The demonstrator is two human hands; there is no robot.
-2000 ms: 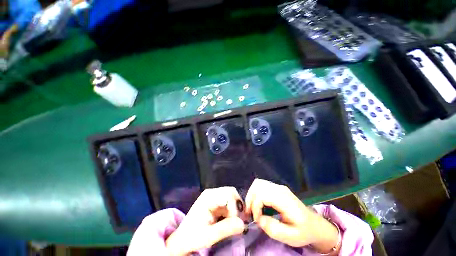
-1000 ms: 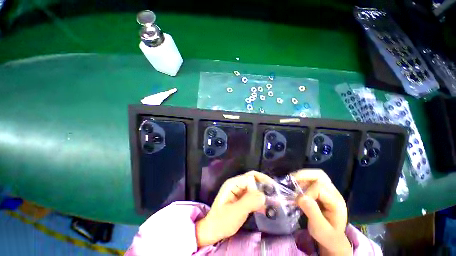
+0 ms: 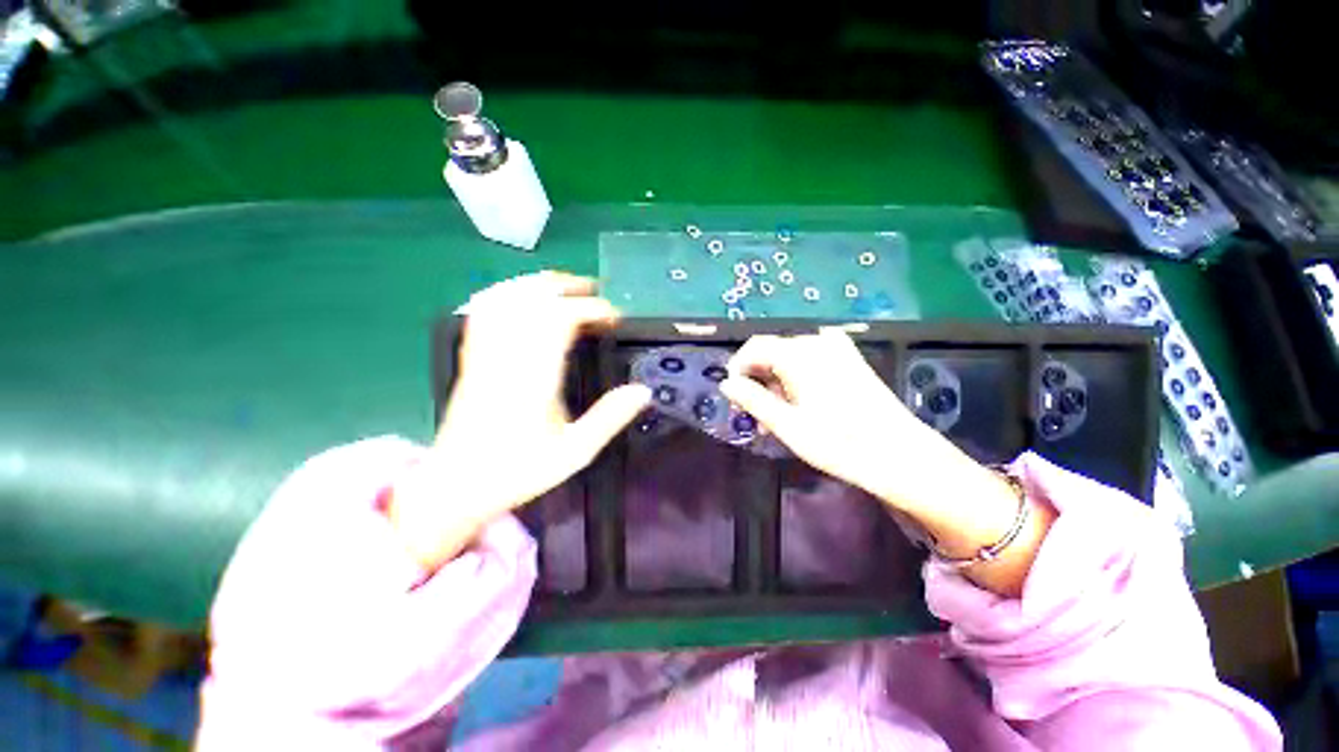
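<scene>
The black foam tray (image 3: 1028, 594) holds dark phone backs in a row, with camera bumps showing in the two right slots, as on this phone (image 3: 935, 394). A clear film piece with dark round lens dots (image 3: 687, 385) is over the camera end of the second slot from the left. My right hand (image 3: 837, 411) pinches its right side. My left hand (image 3: 507, 404) is spread over the tray's left end, with its thumb tip at the film's left edge and its fingers off it. It hides most of the leftmost slot.
A white pump bottle (image 3: 502, 196) stands behind the tray. Small rings (image 3: 756, 272) lie on a clear sheet (image 3: 634, 262). Lens sticker strips (image 3: 1182, 367) lie right of the tray. A blister tray (image 3: 1109, 147) is at the back right, and a cardboard box (image 3: 1248, 632) at the lower right.
Both hands have moved forward from the tray's front edge to the camera bumps, with the film piece. My left hand has let go its pinch and spread open to the left. The view has shifted.
</scene>
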